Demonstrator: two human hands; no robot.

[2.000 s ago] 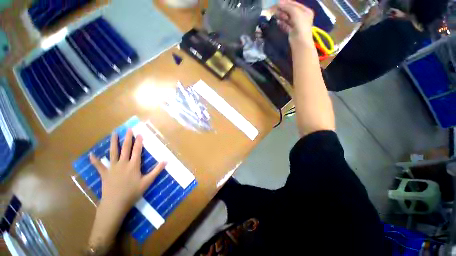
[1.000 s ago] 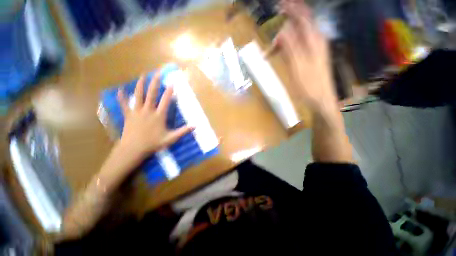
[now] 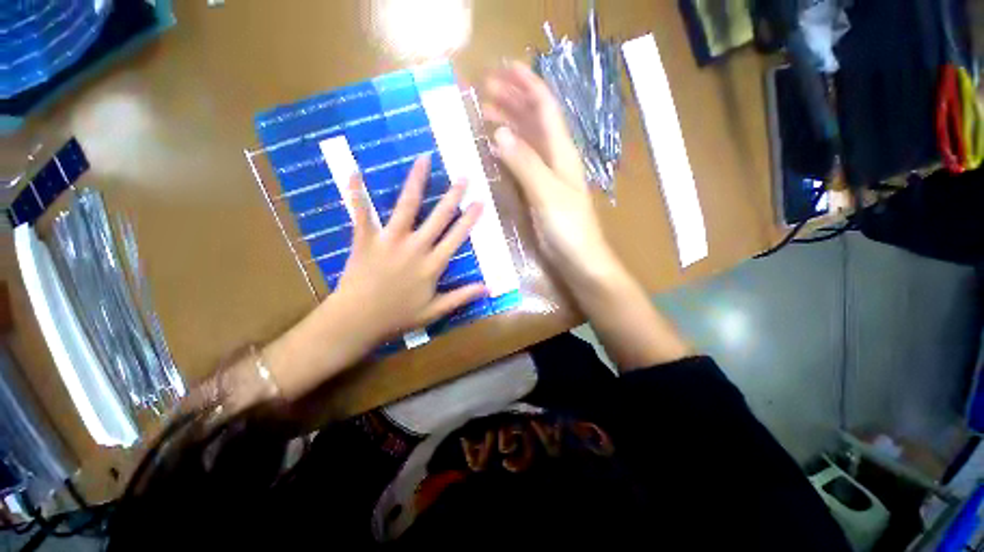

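Blue solar cells (image 3: pixel 308 210) with pale lines lie side by side on the brown bench in front of me. A wide white strip (image 3: pixel 462 162) lies across their right part and a narrower white strip (image 3: pixel 342 167) lies across the middle, partly hidden under my hand. Thin silver ribbon (image 3: pixel 283 221) runs along the left edge, where wire ends stick out. My left hand (image 3: pixel 405 264) lies spread on the cells, fingers apart, pressing on them. My right hand (image 3: pixel 540 162) is beside the right edge of the cells, fingers slightly bent; I see no tool in it.
A short cut ribbon pile (image 3: pixel 588 102) and a white strip (image 3: pixel 667 151) lie at the right. A long ribbon pile (image 3: pixel 108 291), a white strip (image 3: pixel 65 334) and a small dark cell strip (image 3: pixel 49 181) lie at the left. Scissors (image 3: pixel 952 119) are at the far right.
My right hand has come down from the far right to the right edge of the cells. My left hand stays on the cells, now turned more to the right. The view has shifted.
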